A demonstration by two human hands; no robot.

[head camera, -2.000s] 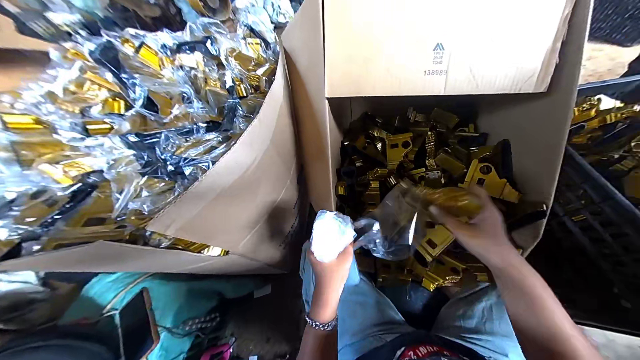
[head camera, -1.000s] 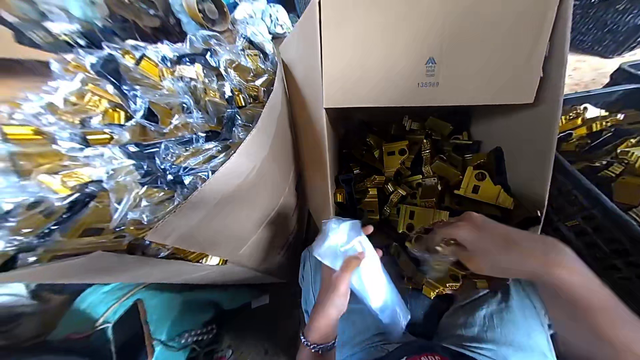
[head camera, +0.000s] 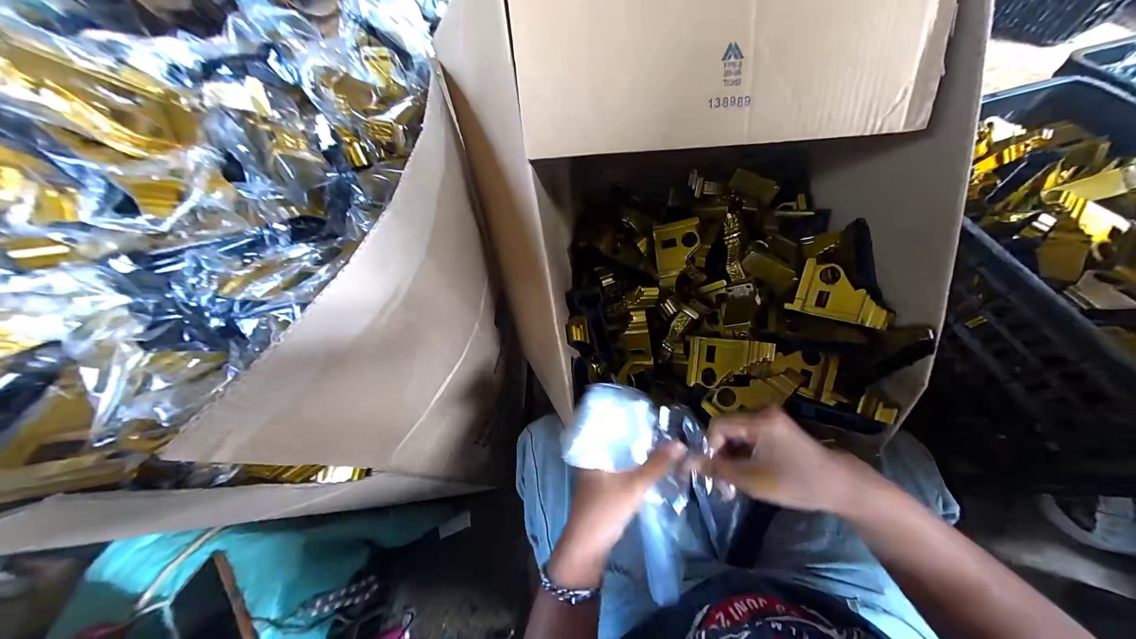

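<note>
My left hand (head camera: 612, 501) grips a bundle of clear plastic bags (head camera: 612, 430) above my lap, with part of the plastic hanging down between my knees. Close on its right, my right hand (head camera: 768, 461) pinches the edge of the plastic; its fingertips are blurred. Just beyond both hands, a cardboard box (head camera: 896, 191) holds loose gold-coloured, moulded pieces with holes, among them a bracket-like piece (head camera: 834, 293) at the right and some black pieces.
On the left, a large cardboard box (head camera: 373, 328) is heaped with gold and black pieces in clear plastic (head camera: 195, 257). A black plastic crate (head camera: 1038, 311) with more gold pieces stands at the right. A turquoise sack (head camera: 133, 568) lies at the lower left.
The gold piece in my right hand two seconds ago is no longer seen there. My right hand has come left to the plastic in my left hand.
</note>
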